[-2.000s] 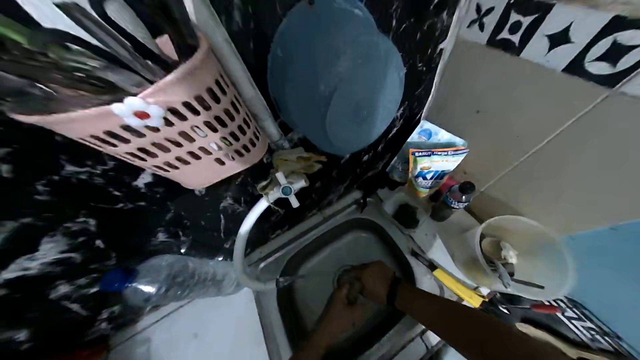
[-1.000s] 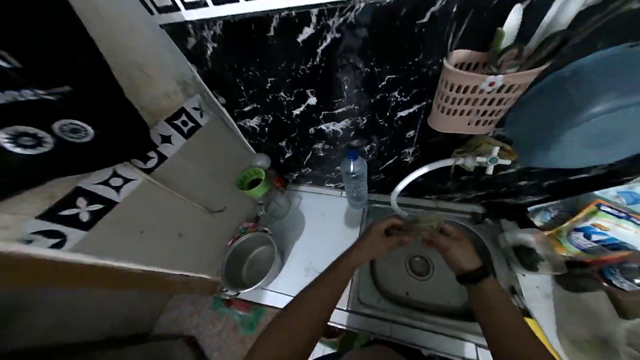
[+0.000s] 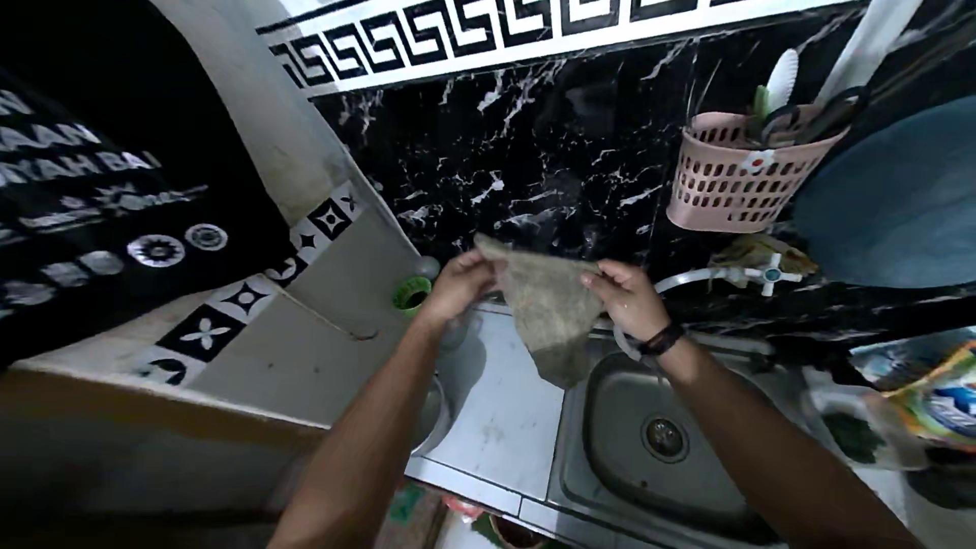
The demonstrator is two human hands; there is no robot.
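A worn greyish-brown cloth [image 3: 553, 305] hangs spread between my two hands, over the white tiled counter and the left rim of the sink. Its upper left corner is pinched by my left hand [image 3: 463, 282]. At its upper right, my right hand [image 3: 629, 299] grips the edge between thumb and fingers; a dark band is on that wrist. Below and to the right lies the stainless steel sink [image 3: 644, 488] with its drain [image 3: 665, 438] uncovered. A white curved faucet [image 3: 770, 274] stands behind the sink, its spout partly hidden by my right hand.
A pink plastic basket [image 3: 720, 179] of utensils hangs on the black marbled wall, beside a blue-grey basin [image 3: 900, 198]. Left of the counter are a green container [image 3: 412, 295] and a partly hidden metal pot [image 3: 435, 415]. A detergent pouch [image 3: 942, 400] and a plastic container [image 3: 858, 435] sit at right.
Both hands have risen from over the sink and moved left, and the cloth, bunched one second ago, is now spread out. The blue-capped bottle is no longer visible. The view has swung left.
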